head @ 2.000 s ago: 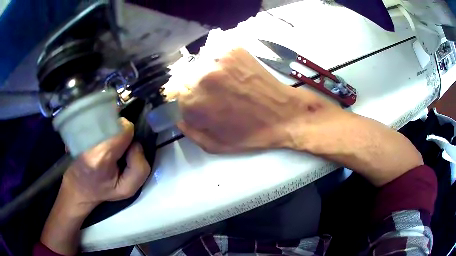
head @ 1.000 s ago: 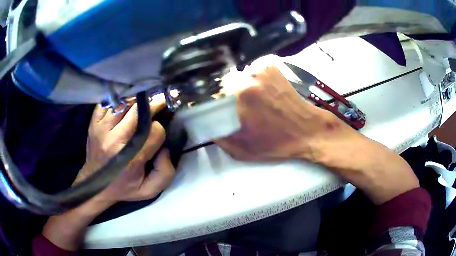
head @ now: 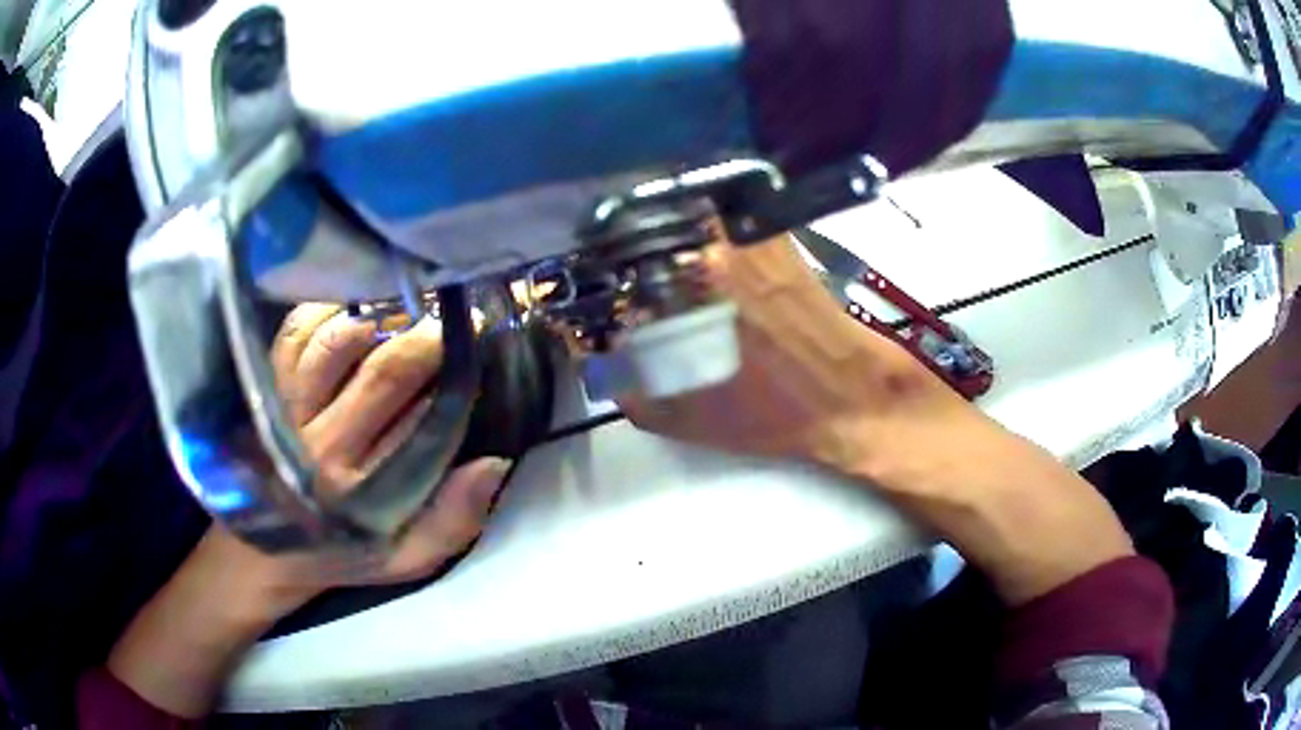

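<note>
The white and blue sewing machine head (head: 571,157) spans the top of the view, with shiny metal parts and a pale cylinder (head: 685,351) below it. My left hand (head: 378,428) is at the needle area, with a fold of the black cloth (head: 517,374) between its fingers and thumb. More black cloth lies left of and under this hand. A curved shiny bar partly covers the hand. My right hand (head: 778,357) is bent on the right side of the needle area. Its fingertips are hidden behind the machine parts, so its hold cannot be seen.
Red-handled thread snips (head: 927,335) lie on the white table (head: 642,563) beyond my right wrist. A dark purple fabric piece (head: 1059,193) is at the upper right. Purple cloth (head: 873,72) covers part of the machine head. Black pieces with white edges (head: 1213,499) are right of the table.
The view has shifted, so more of the machine head shows and the curved bar now crosses my left hand. My left fingers are more spread over the cloth. My right hand stays beside the needle area.
</note>
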